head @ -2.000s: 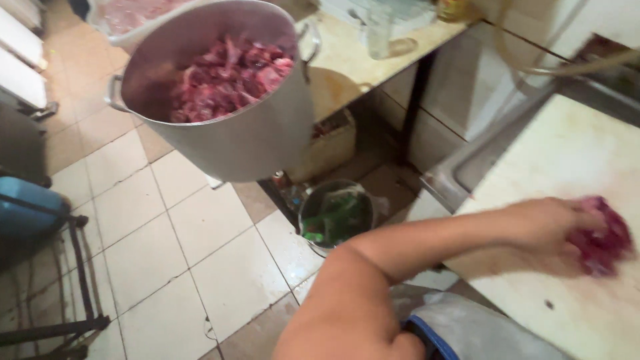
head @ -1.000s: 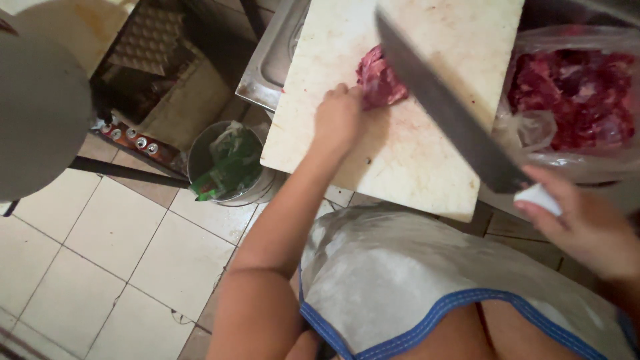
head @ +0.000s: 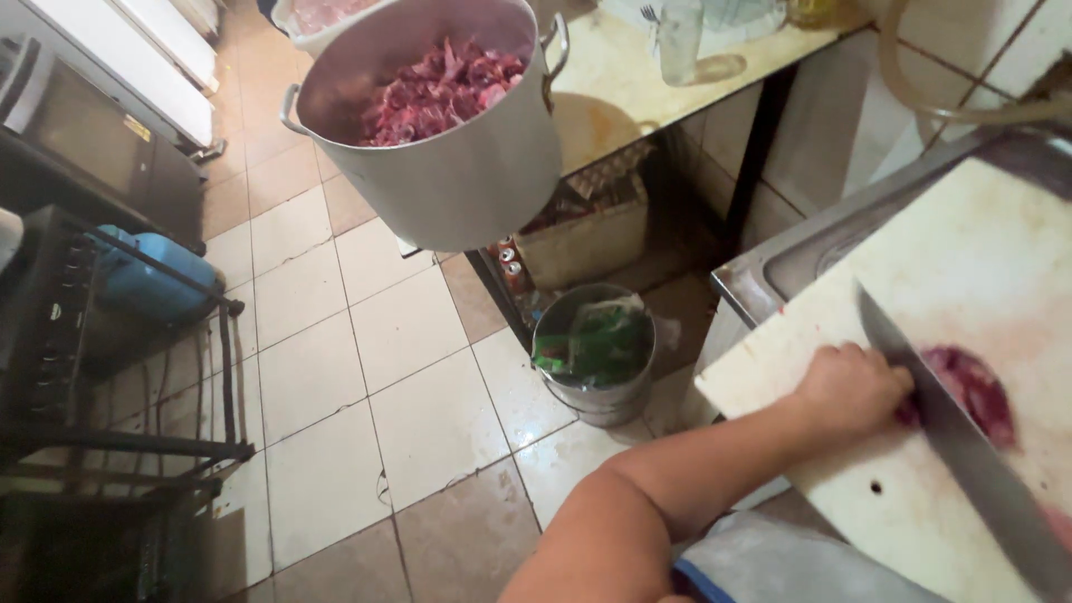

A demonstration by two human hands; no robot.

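On the white cutting board [head: 921, 251] lies a piece of raw red meat [head: 971, 394]. My left hand [head: 854, 389] is closed on the meat's left end, its fingers curled right beside the blade. A large knife [head: 963, 452] crosses the meat at a slant, its tip pointing up and left. The knife's handle and my right hand are outside the view at the lower right. Another bit of meat [head: 1057, 523] shows at the right edge. A big metal pot [head: 452, 193] full of cut raw meat [head: 444, 88] stands at the upper middle.
A metal sink [head: 779, 268] lies under the board. The pot stands by a table [head: 603, 117] holding a glass [head: 680, 42]. On the tiled floor are a bucket [head: 599, 398] with green plastic, a blue gas cylinder [head: 155, 272] and a black metal stand [head: 230, 377].
The view has swung left, so the right hand on the knife's handle has left the frame. The blade, held above the board a second ago, is now across the meat.
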